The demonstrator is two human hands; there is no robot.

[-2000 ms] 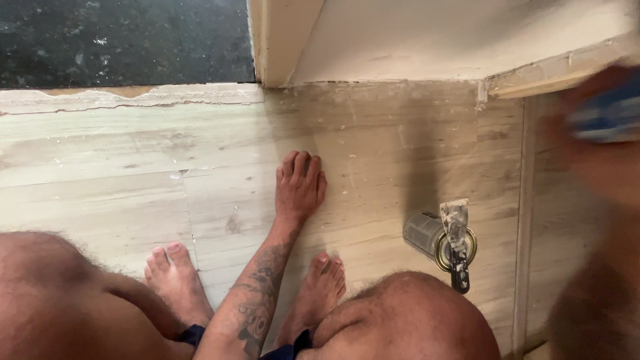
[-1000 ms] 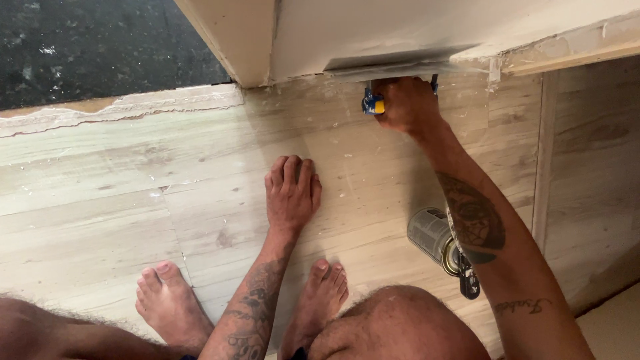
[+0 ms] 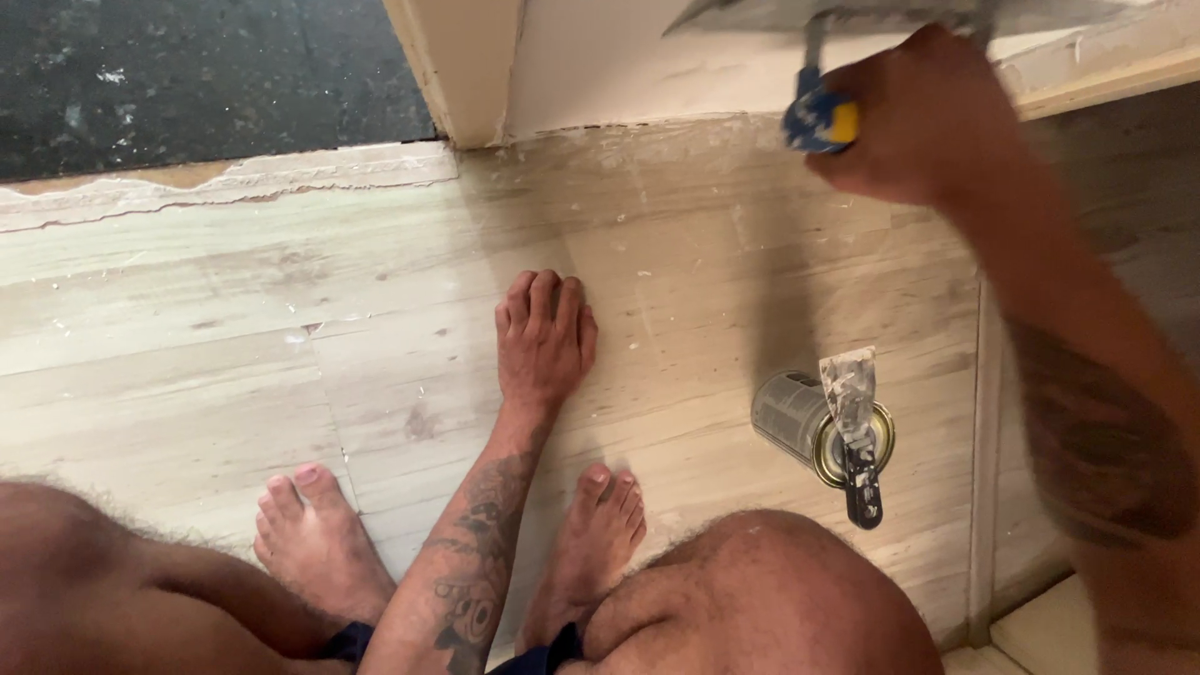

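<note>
My right hand is closed around the blue and yellow handle of a wide metal trowel, at the upper right. Its long blade lies along the white wall, partly cut off by the frame's top; whether it touches the wall I cannot tell. My left hand rests knuckles up on the wood-look floor, fingers slightly curled, with no tool seen in it. Right of it stands a metal can, and a putty knife with a smeared blade and black handle lies across its top.
A dark speckled stone surface fills the upper left, edged by a rough white strip. A door frame post meets the floor beside it. My bare feet and knees are at the bottom. A narrow floor strip runs down the right.
My right hand, blurred at the far right two seconds ago, went to the wall's foot with the trowel and has since moved up the wall. My left hand stays on the floor.
</note>
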